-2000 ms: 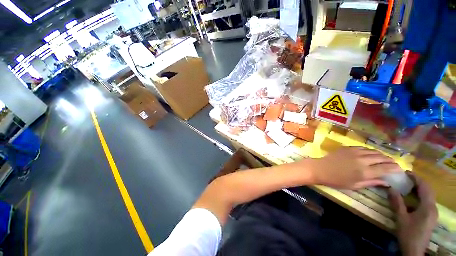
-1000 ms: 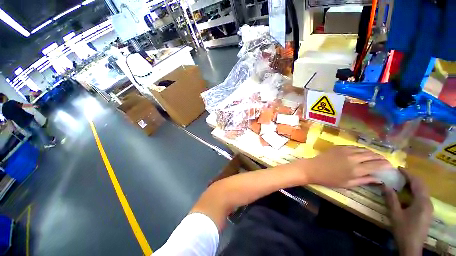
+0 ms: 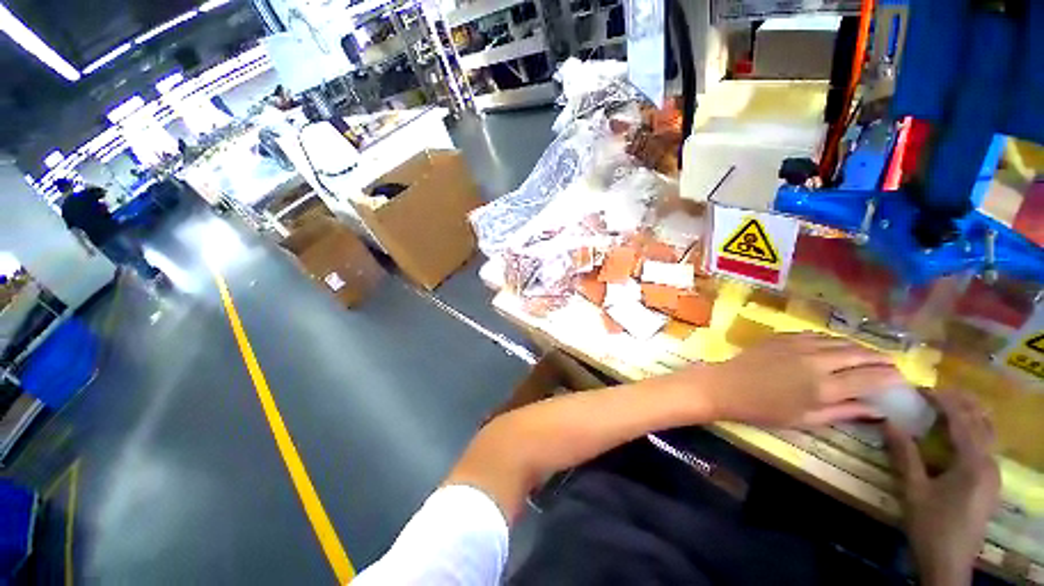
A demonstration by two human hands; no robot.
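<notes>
A pale grey-white piece (image 3: 901, 409) lies between my two hands at the front of the tabletop, below the press. My left hand (image 3: 801, 380) lies flat over the table edge, its fingertips on the piece. My right hand (image 3: 952, 475) holds the piece's near right side between thumb and fingers. Part of the piece is hidden by the fingers. Loose leather pieces (image 3: 675, 300), brown-orange and pale, lie in a pile left of my left hand.
A crumpled clear plastic bag (image 3: 572, 212) covers more pieces. A warning sign (image 3: 750, 244) and the blue press bracket (image 3: 882, 212) stand behind my hands. An open brown carton (image 3: 532, 383) is below the table edge. A cardboard box (image 3: 424, 223) and a distant person (image 3: 94, 220) are at left.
The view has shifted slightly. The distant person at left came into view and now stands further in. Both hands stay at the pale piece, with no clear change of grip.
</notes>
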